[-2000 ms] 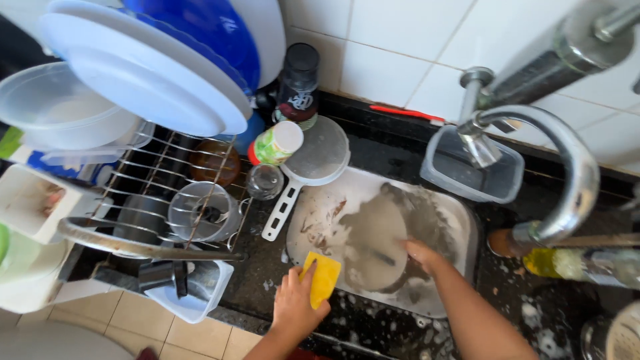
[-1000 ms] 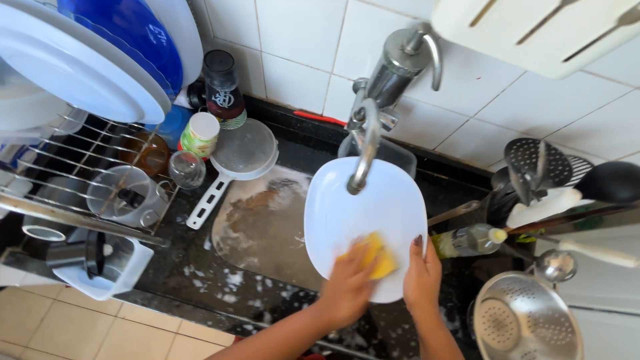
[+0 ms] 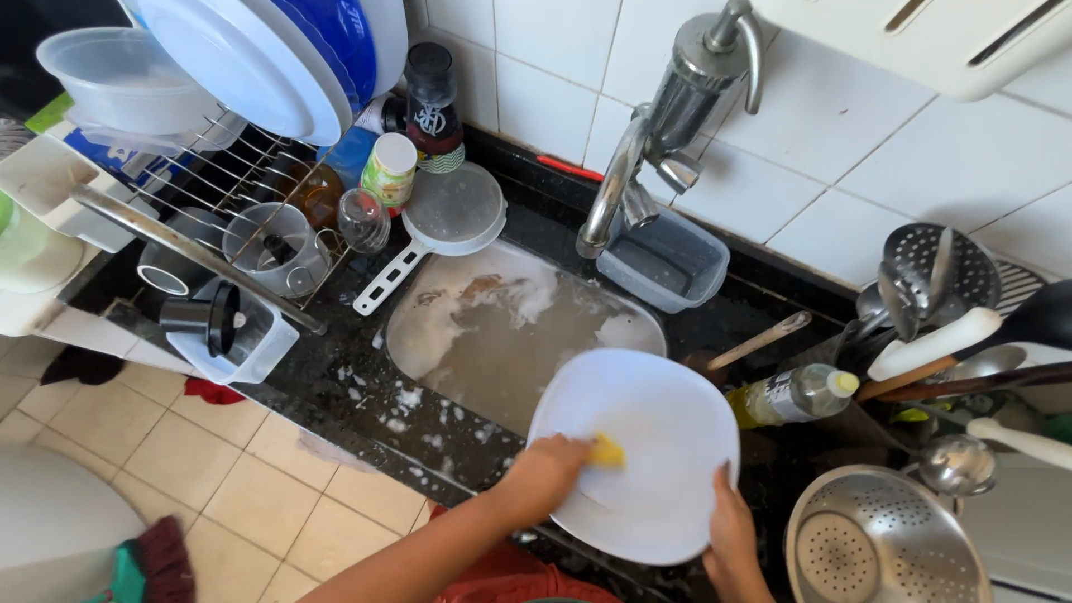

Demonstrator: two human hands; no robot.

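A white squarish plate (image 3: 662, 419) is tilted over the near right part of the sink. My left hand (image 3: 553, 471) presses a yellow sponge (image 3: 606, 452) on the plate's face; the sponge is partly hidden by the fingers and blurred. At the plate's right edge, my right hand (image 3: 730, 523) grips the rim, its thumb on the face side. Behind the plate, the sink basin (image 3: 536, 335) holds cloudy water with foam. A white-handled strainer (image 3: 455, 209) lies at the sink's far left corner.
A wire dish rack (image 3: 201, 234) with plates and cups stands left. The metal faucet (image 3: 615, 184) overhangs a plastic tub (image 3: 670, 260). On the right are a soap bottle (image 3: 791, 394), cooking utensils (image 3: 938, 276) and a metal colander (image 3: 888, 536). Foam spots the black counter (image 3: 343, 368).
Two seconds ago the right hand was in the sink water and the left held the sponge at the edge. The plate, raised under the faucet one second ago, is now lower and nearer.
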